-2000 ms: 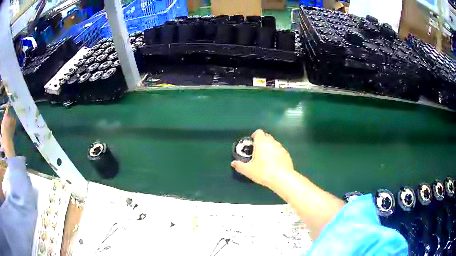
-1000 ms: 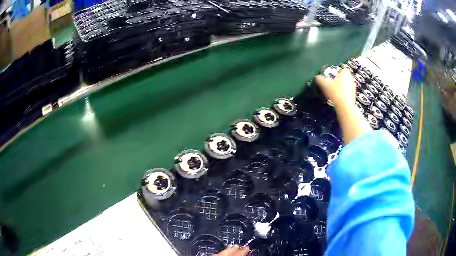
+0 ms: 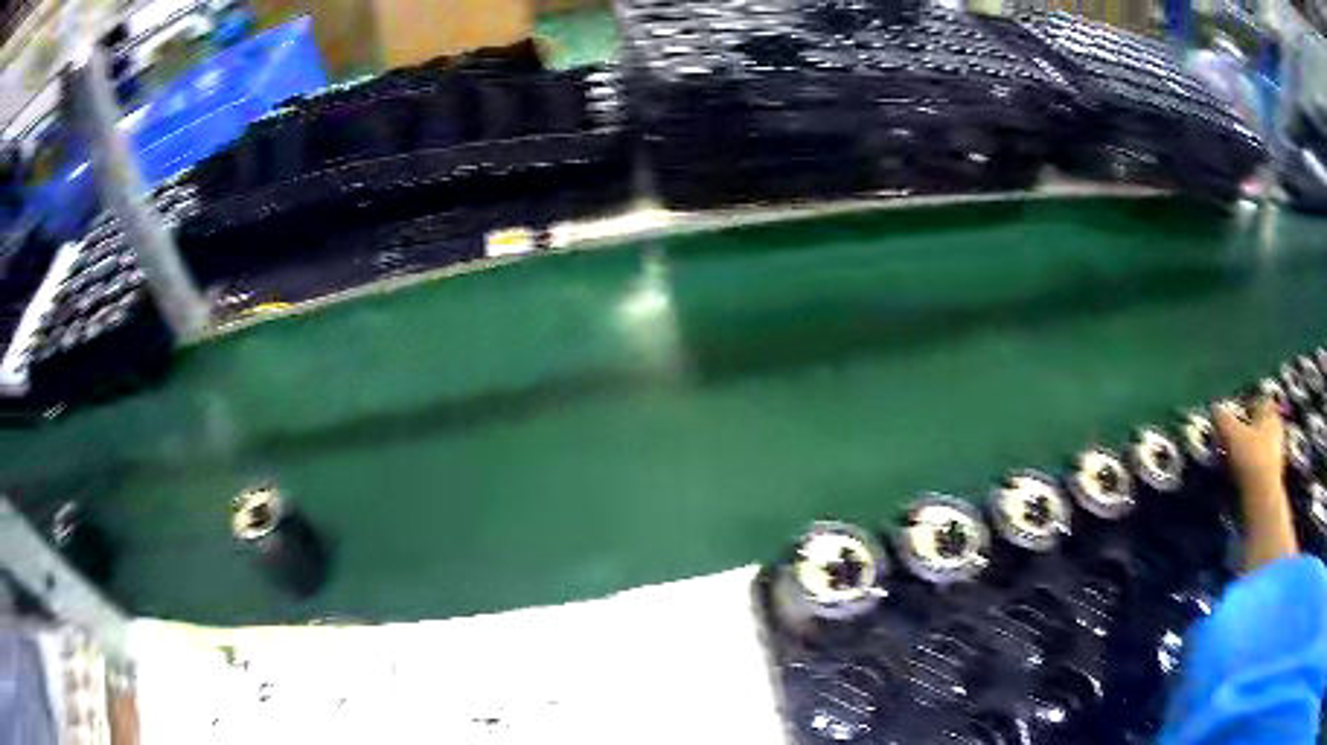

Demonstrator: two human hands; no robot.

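My right hand [image 3: 1254, 444] is at the far right, small and blurred, with its fingers around the ringed top of a black cylindrical unit at the tray's back row. My left hand is out of the picture. The black blister tray [image 3: 1004, 640] lies at the lower right. A row of units [image 3: 837, 571] with silver-white rings stands along its belt-side edge; pockets in front of this row hold no ringed tops. On the green conveyor belt [image 3: 582, 466], one unit [image 3: 284, 546] stands at the left and a darker, blurred one [image 3: 80, 539] is farther left.
The white worktop board [image 3: 480, 677] is left of the tray. Stacked black trays [image 3: 844, 131] line the belt's far side. A slanting post [image 3: 146, 233] stands at the back left; another post [image 3: 58, 582] crosses the lower left. A blue crate [image 3: 218, 109] and carton [image 3: 454, 29] are behind.
The view has swung left since one second ago, so belt units show again. My right hand remains at the tray's back row. My left fingers, visible one second ago, are out of view.
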